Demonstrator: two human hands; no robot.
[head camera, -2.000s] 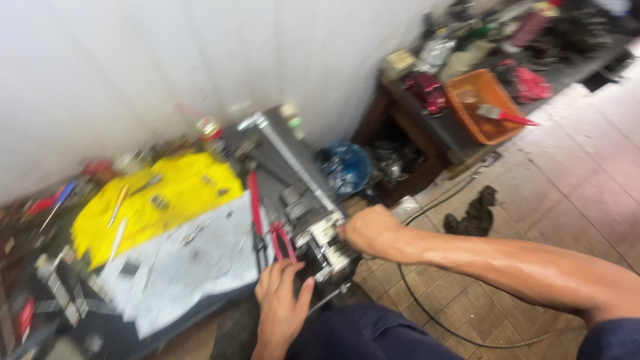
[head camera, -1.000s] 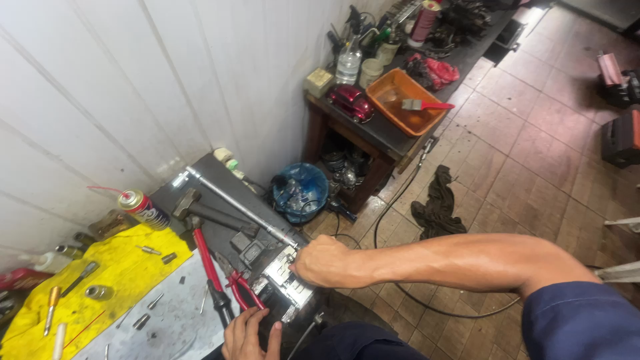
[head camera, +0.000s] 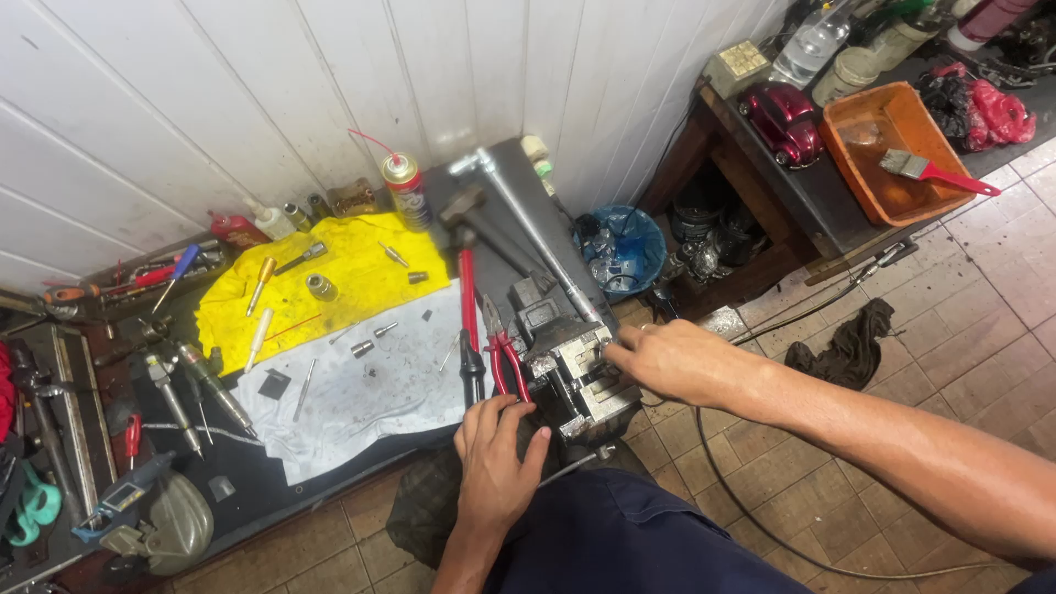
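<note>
My right hand is at the right side of a bench vise, its fingers bent over a small part at the jaws that they mostly hide. My left hand rests at the bench edge left of the vise, fingertips by the red handles of a pair of pliers. Left of the pliers lies a long red-handled tool. A long metal bar with a cross end runs from the back of the bench to the vise. Beside it lies a hammer.
Sockets and bits lie on a yellow cloth and a white cloth. A spray can stands behind. A blue-lined bin, an orange tray with a brush, a dark rag and a hose are to the right.
The view has shifted, showing more of the bench's left side. My right hand stays at the vise and my left hand near the pliers' handles.
</note>
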